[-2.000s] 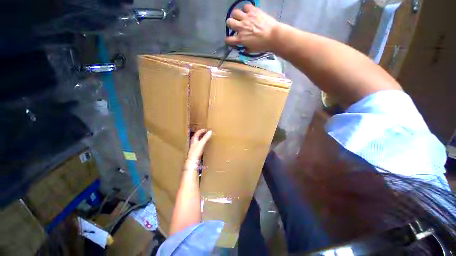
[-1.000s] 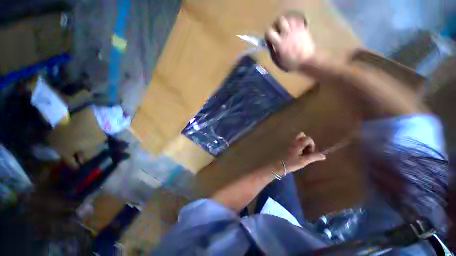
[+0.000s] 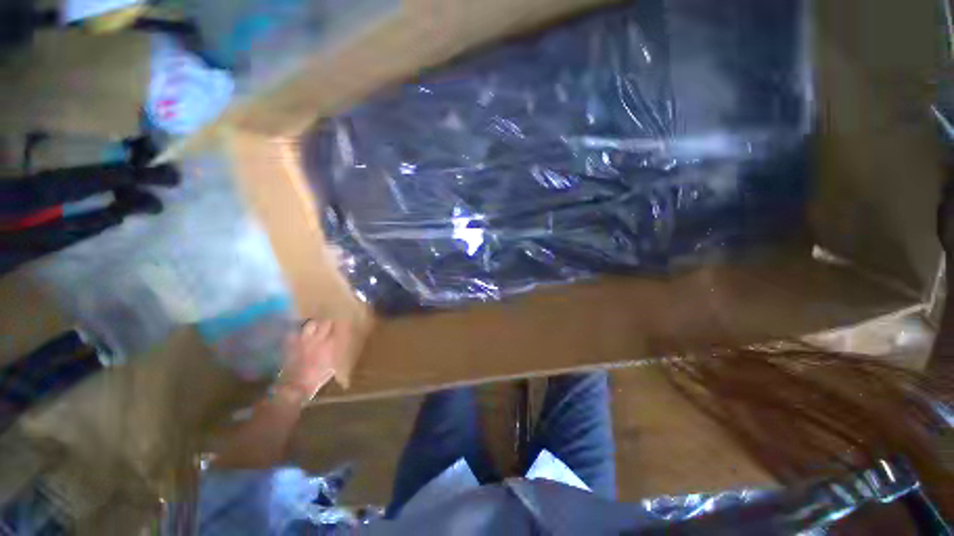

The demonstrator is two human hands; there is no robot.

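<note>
A large tan carton (image 3: pixel 502 333) lies open in front of me, tilted in view. Inside it lie dark garments (image 3: pixel 502 188) under clear, glossy, crinkled plastic, filling much of the box. My left hand (image 3: pixel 312 361) is blurred at the carton's near left corner, touching its edge; it holds no separate thing that I can see, and its fingers are partly unclear. My right hand is not in view, and no scissors show.
Another person's legs or sleeves in black with a red stripe (image 3: pixel 63 209) show at the left edge. A printed white plastic bag (image 3: pixel 188 89) lies at the upper left. Blue tape (image 3: pixel 243 318) marks the grey floor. Loose dark hair hangs at the lower right.
The carton's flaps have been spread and the plastic-covered garments are exposed. My left hand has moved to the carton's left corner. My right hand with the scissors has left the view.
</note>
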